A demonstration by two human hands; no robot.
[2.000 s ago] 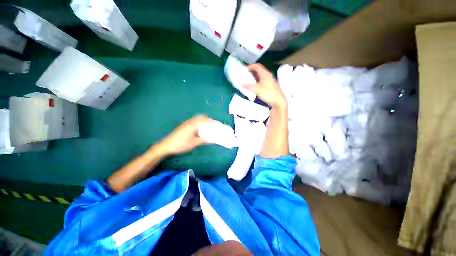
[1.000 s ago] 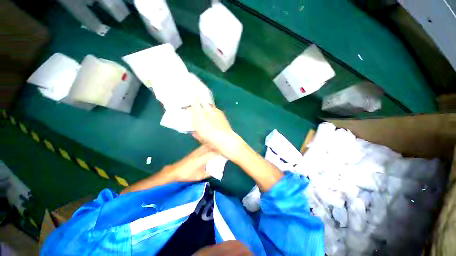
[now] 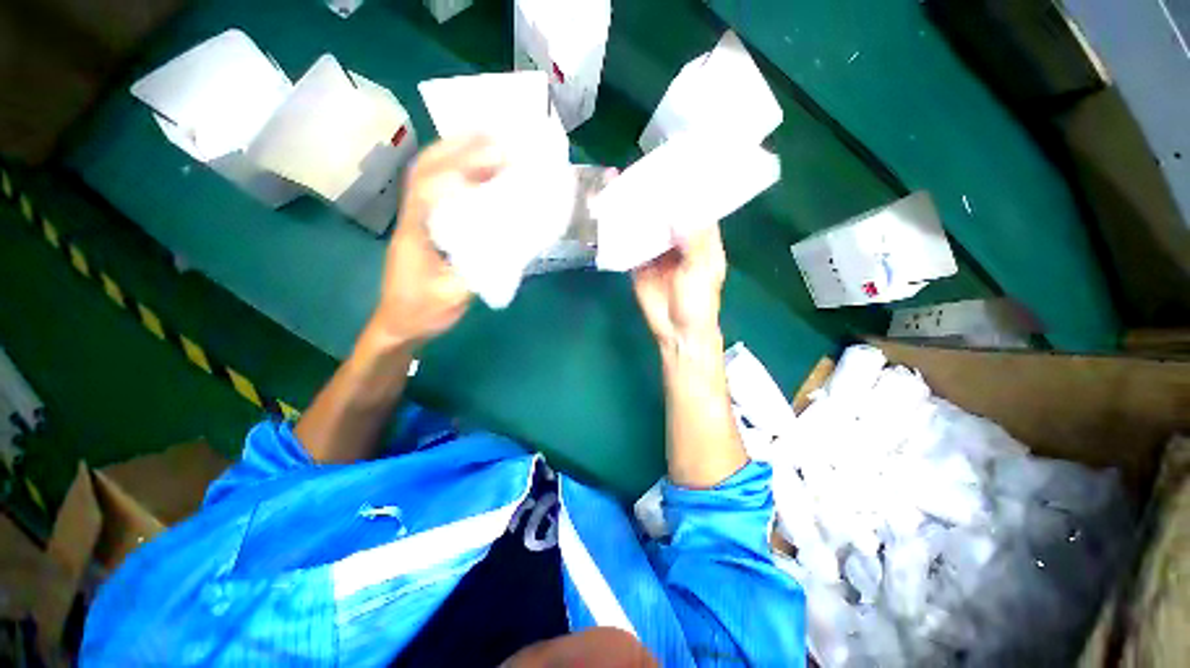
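My left hand (image 3: 428, 248) grips a white carton (image 3: 503, 209) with a raised flap, held above the green bench (image 3: 548, 379). Blur and glare hide what is inside it. My right hand (image 3: 685, 281) holds another white piece (image 3: 679, 189), flat-sided like a carton or its flap, just right of the first. A greyish part shows between the two. My fingertips are partly hidden behind these white pieces.
Open white cartons (image 3: 342, 141) stand at the upper left. More cartons (image 3: 877, 251) stand on the darker green strip beyond. A large brown box (image 3: 1044, 392) at right holds a pile of white wrapped items (image 3: 900, 483). A yellow-and-black striped edge (image 3: 150, 313) runs at left.
My hands have moved up and apart, from close together near my body. My left hand now grips the carton at its left side; my right hand holds a white piece to the right.
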